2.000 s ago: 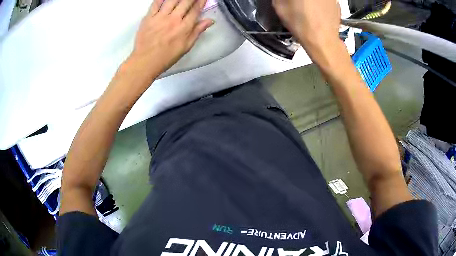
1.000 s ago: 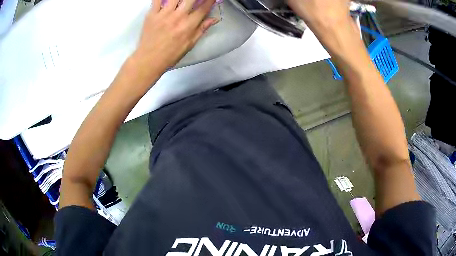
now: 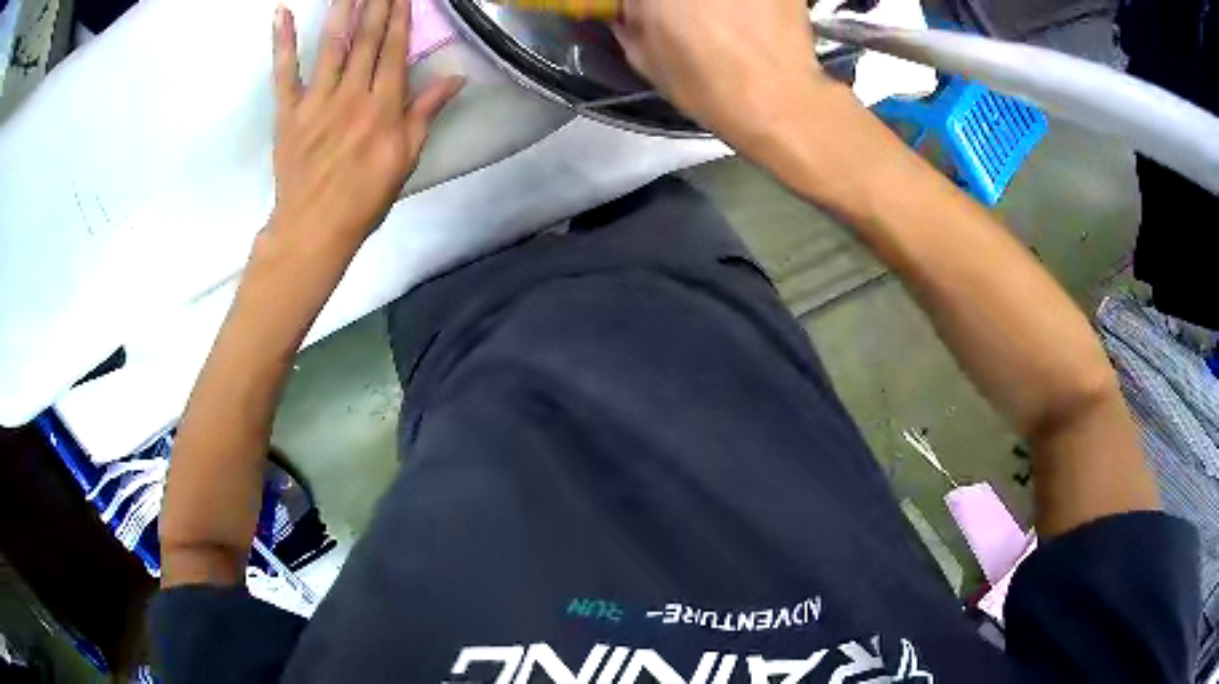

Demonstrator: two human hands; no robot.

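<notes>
The steam iron shows a dark curved metal plate and a yellow-orange handle at the top centre, on the white padded board. My right hand is closed around its handle. My left hand lies flat on the board left of the iron, fingers spread. A strip of pink garment shows between my left fingers and the iron's edge; the rest is cut off by the top edge or washed out. A thick whitish hose runs from the iron to the right.
The white table cover lies under the board. A blue plastic stool stands on the floor at right. White hangers are bundled at lower left. Pink cloth and grey striped cloth are at lower right.
My right hand and the iron have moved left. My left hand has also moved left, and its fingers are spread wider on the board.
</notes>
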